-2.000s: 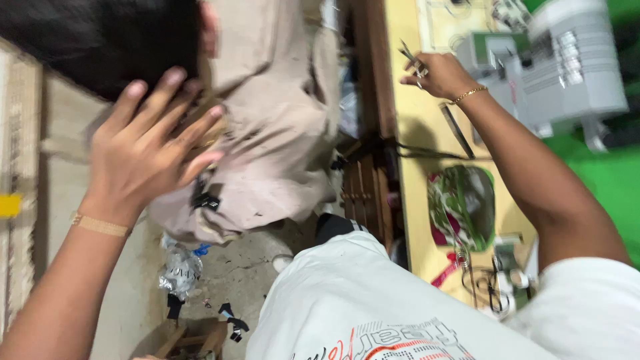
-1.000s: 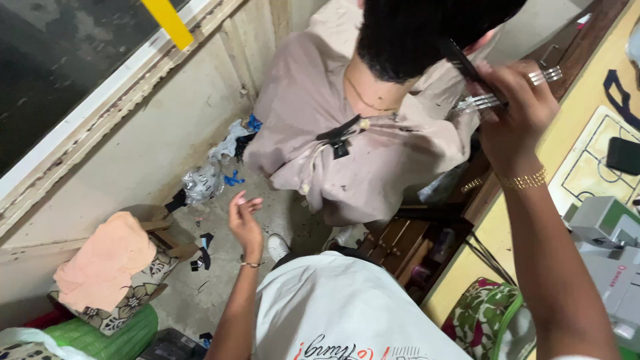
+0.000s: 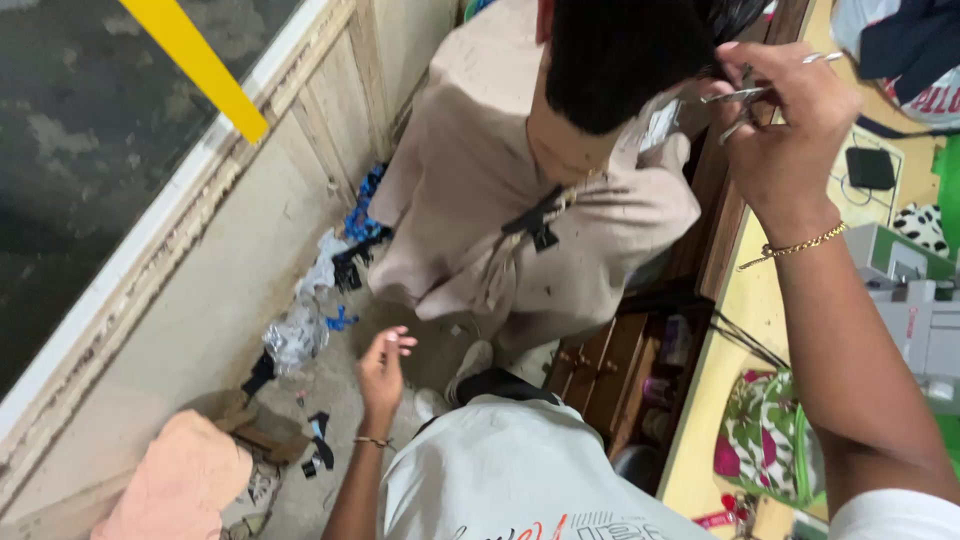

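Note:
A seated person with short dark hair (image 3: 622,67) has their back to me, wrapped in a beige cape (image 3: 480,172) with a black clip (image 3: 536,219) at the nape and hair clippings on it. My right hand (image 3: 795,120), with a gold bracelet at the wrist, holds metal scissors (image 3: 739,96) beside the right side of the head. Whether a comb is also in that hand cannot be told. My left hand (image 3: 384,371) hangs low behind the cape, fingers loosely curled and apart, with nothing in it.
On the right, a yellow table (image 3: 750,300) bears a sewing machine (image 3: 919,330), a black phone-like object (image 3: 870,167) and a patterned fabric bag (image 3: 765,435). Wooden drawers (image 3: 600,360) stand below. Plastic scraps (image 3: 296,334) lie by the left wall, and a peach cloth (image 3: 180,476) at lower left.
Two seconds ago my left hand was on the person's head; by one second ago it hung low, where it remains. My right hand has gone from over the table to beside the head. The view has swung.

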